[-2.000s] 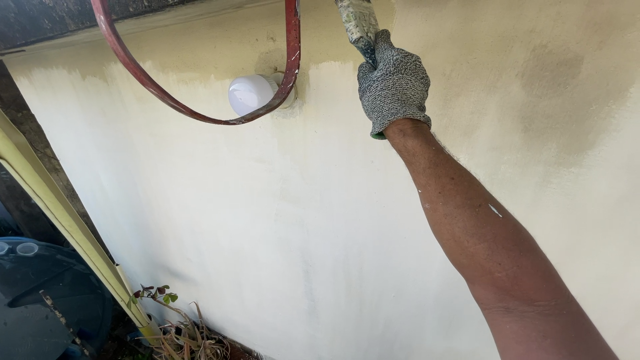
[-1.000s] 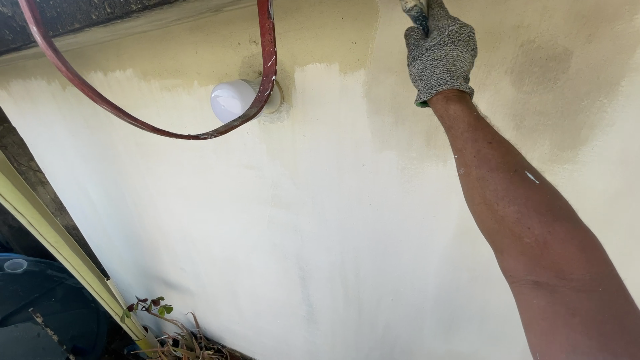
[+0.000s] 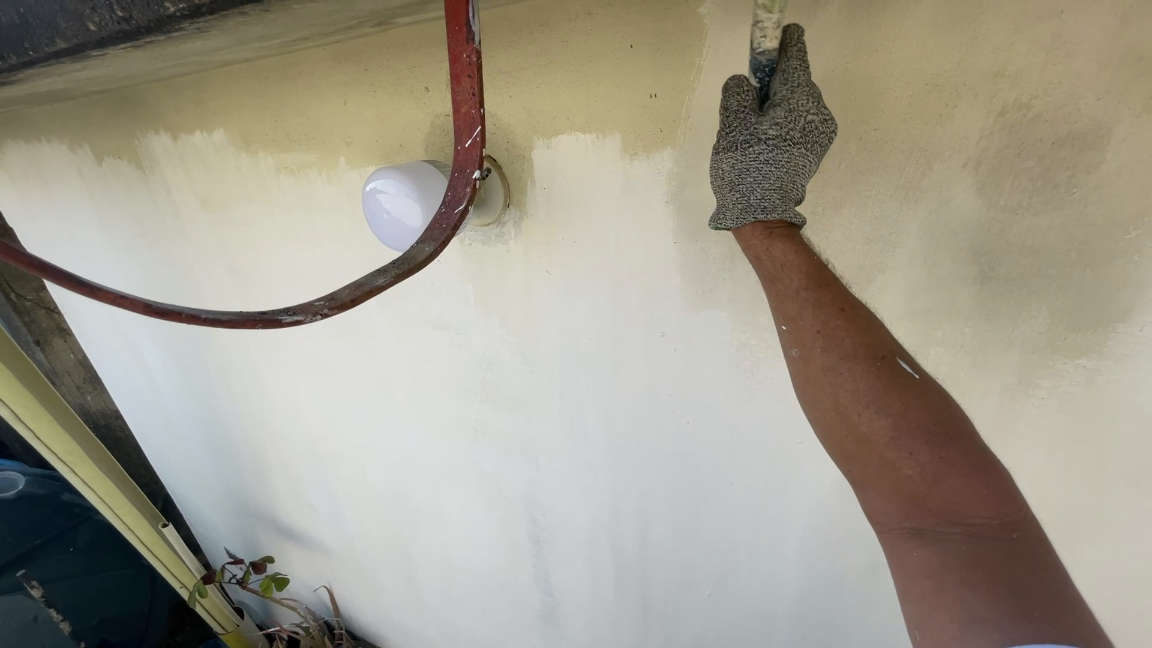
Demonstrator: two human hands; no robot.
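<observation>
My right hand, in a grey knitted glove, grips a paint-spattered handle near the top edge; whatever tool is at its far end lies out of frame. Behind it is a wall with white paint over its lower part and an older beige coat above, the border between them ragged. Damp-looking darker patches mark the beige to the right of my hand. My left hand is not in view.
A curved red metal bar spattered with paint crosses in front of a white light bulb in a wall socket. At lower left are a yellow pipe, a dark blue tank and a plant. A dark ledge runs along the top left.
Between the first two frames my right hand shifted right relative to the bulb, still gripping the handle. The handle now points more upright. The view has shifted somewhat.
</observation>
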